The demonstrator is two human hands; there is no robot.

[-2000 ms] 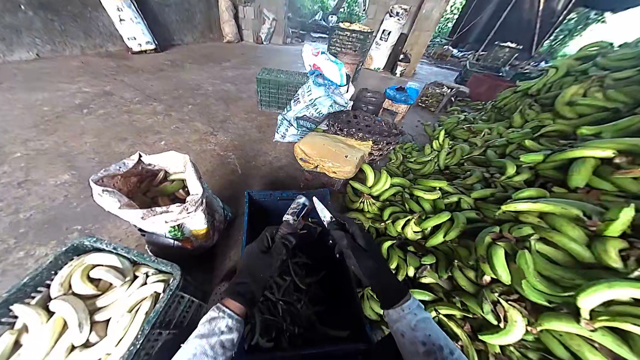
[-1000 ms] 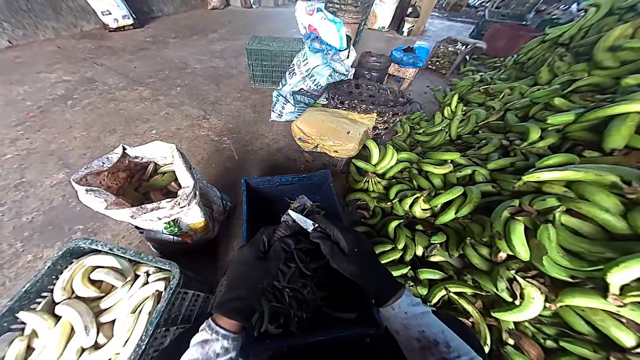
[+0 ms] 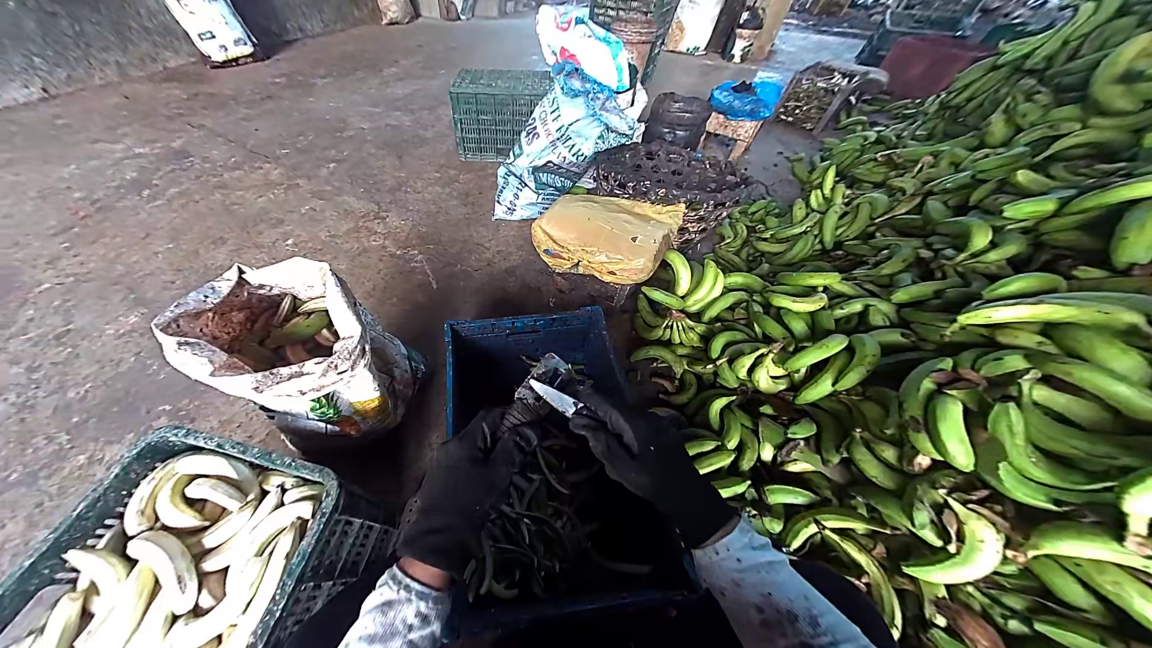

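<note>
My left hand (image 3: 468, 495), in a black glove, holds a dark, elongated object (image 3: 526, 396) with a pale grey end, too dark to identify surely. My right hand (image 3: 643, 454), also gloved in black, grips a small knife (image 3: 555, 397) whose pale blade lies against or just over that object. Both hands are above a blue plastic crate (image 3: 531, 333) with dark strips of peel (image 3: 540, 531) inside. Peeled plantains (image 3: 166, 567) fill a green crate (image 3: 328, 481) at the lower left. Green plantains (image 3: 810, 360) are heaped beside my right hand.
A white sack (image 3: 360, 387) with plantain pieces and brown matter stands left of the blue crate. Beyond the crate are a yellow wrapped bundle (image 3: 603, 238), a dark basket (image 3: 666, 175), a printed sack (image 3: 567, 135), a green crate (image 3: 495, 108) and a stool (image 3: 731, 130) bearing a blue bag.
The view has tilted downward since the earliest frame. My hands were more upright then, with the blade pointing up beside the held object; now the blade slants across it.
</note>
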